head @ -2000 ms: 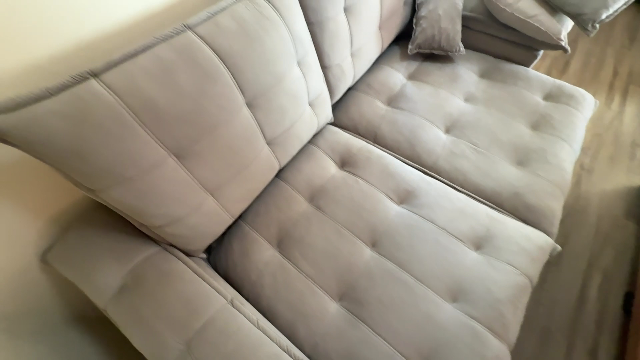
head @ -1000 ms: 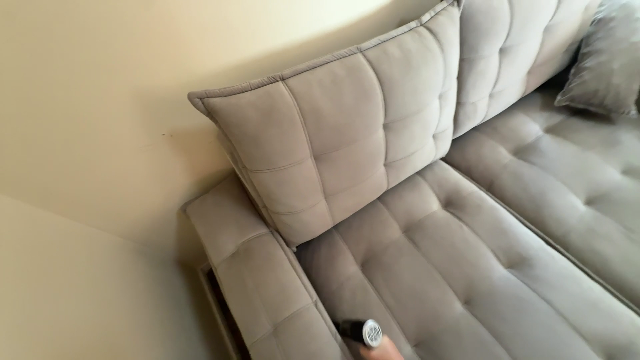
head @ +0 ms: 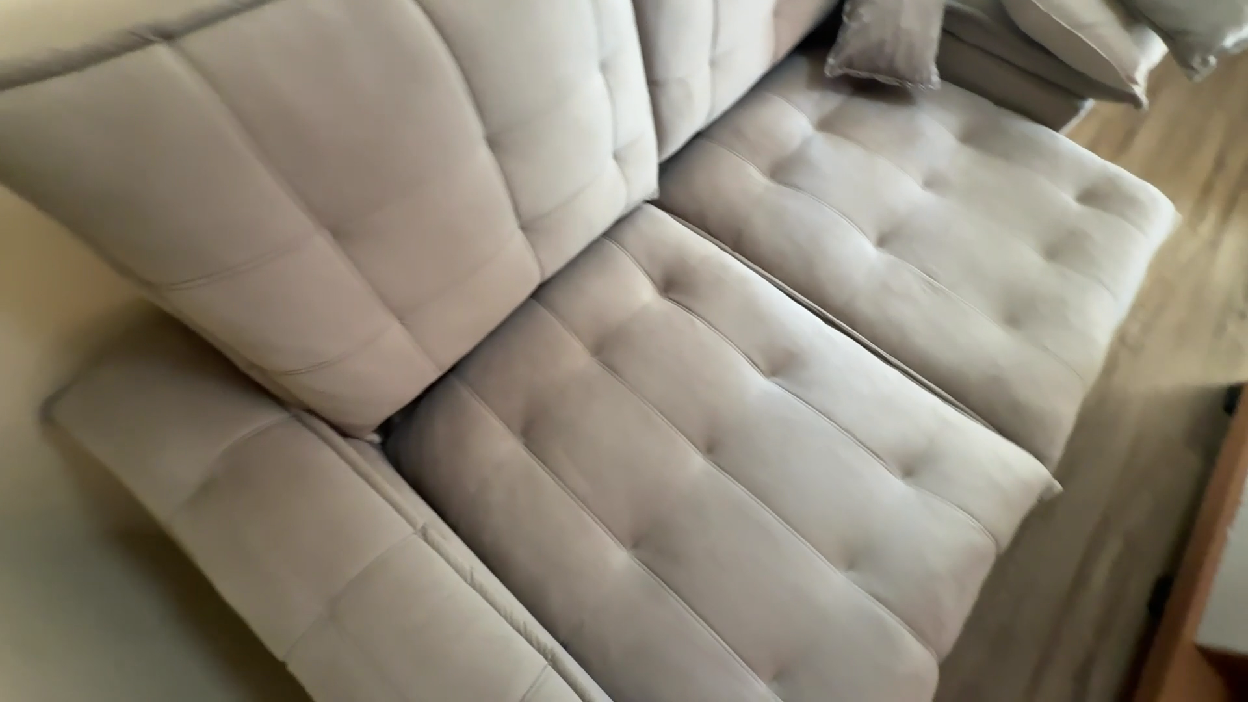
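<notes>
Neither of my hands is in the head view now, so what they hold cannot be seen. A tufted grey-beige sofa fills the view. Its near seat cushion (head: 702, 448) lies beside the far seat cushion (head: 936, 224), with a narrow gap between them. A large back cushion (head: 322, 195) leans behind the near seat, and part of a second back cushion (head: 697, 58) shows beyond it. The padded armrest (head: 312, 517) runs along the lower left. A small throw pillow (head: 887, 39) rests at the back of the far seat.
More pillows (head: 1082, 39) are piled at the top right. Wood-look flooring (head: 1053, 575) runs along the sofa's front. A wooden furniture edge (head: 1194, 556) stands at the lower right. The wall (head: 58, 585) is at the left, beside the armrest.
One second ago, part of a hand with a dark, round-ended object showed at the bottom edge; both are now out of view. The view has swung back toward the seats.
</notes>
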